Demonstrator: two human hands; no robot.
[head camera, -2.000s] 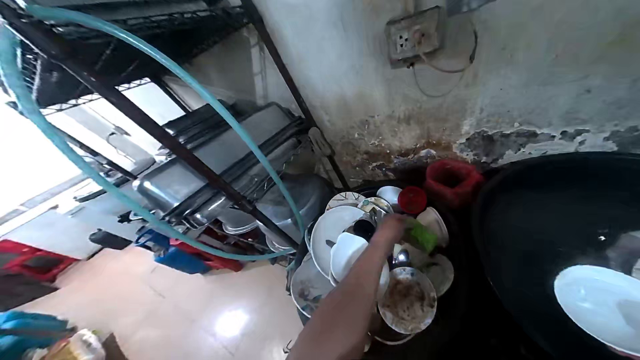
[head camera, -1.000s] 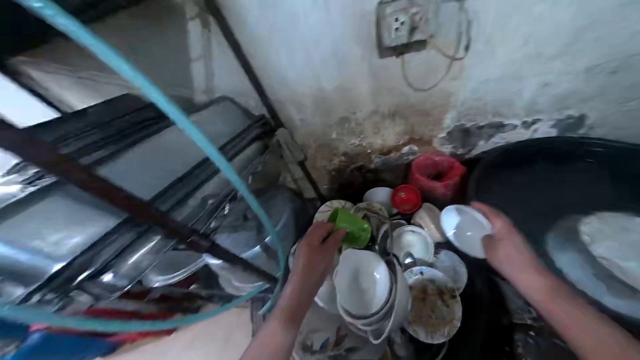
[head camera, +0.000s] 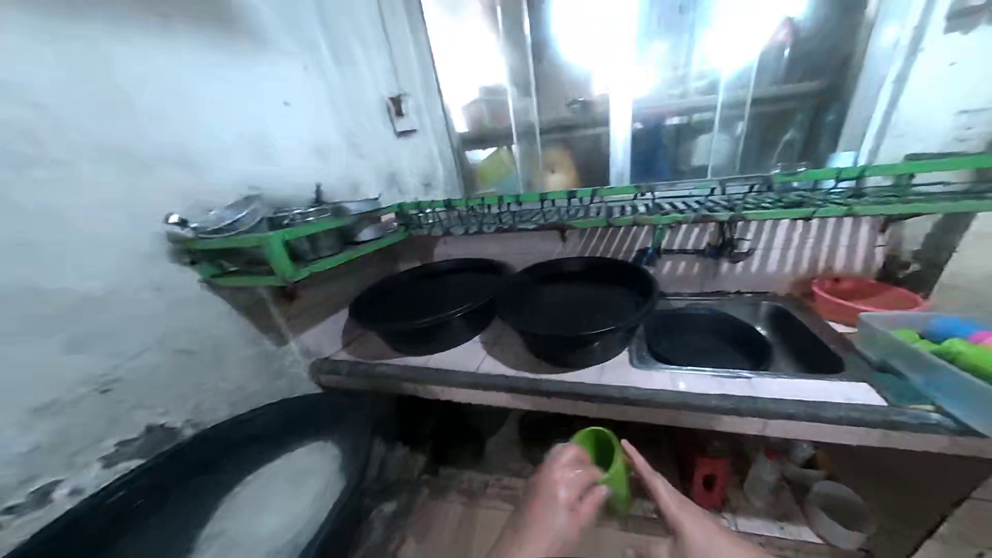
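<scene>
Low in the view, my left hand (head camera: 564, 490) is closed on a green cup (head camera: 607, 457), its mouth tilted up. On the cup's right side lies my right hand (head camera: 668, 496), its fingers stretched along the wall; whether it grips or only touches is unclear. Both hands are in front of the tiled counter's front edge. At the lower left stands a large black tub (head camera: 294, 415) with a blurred whitish round thing (head camera: 275, 496) in it.
On the counter (head camera: 496, 385) are two black basins (head camera: 577, 306) (head camera: 430, 302), a steel sink (head camera: 806, 341) holding another black basin, a red basin (head camera: 868, 298) and a clear plastic box (head camera: 922, 372). A green rack (head camera: 542, 225) runs above; containers stand below.
The view has swung far right, from the pile of dishes to the sink counter. The white dish that was in my right hand is gone from it; that hand is now at the green cup.
</scene>
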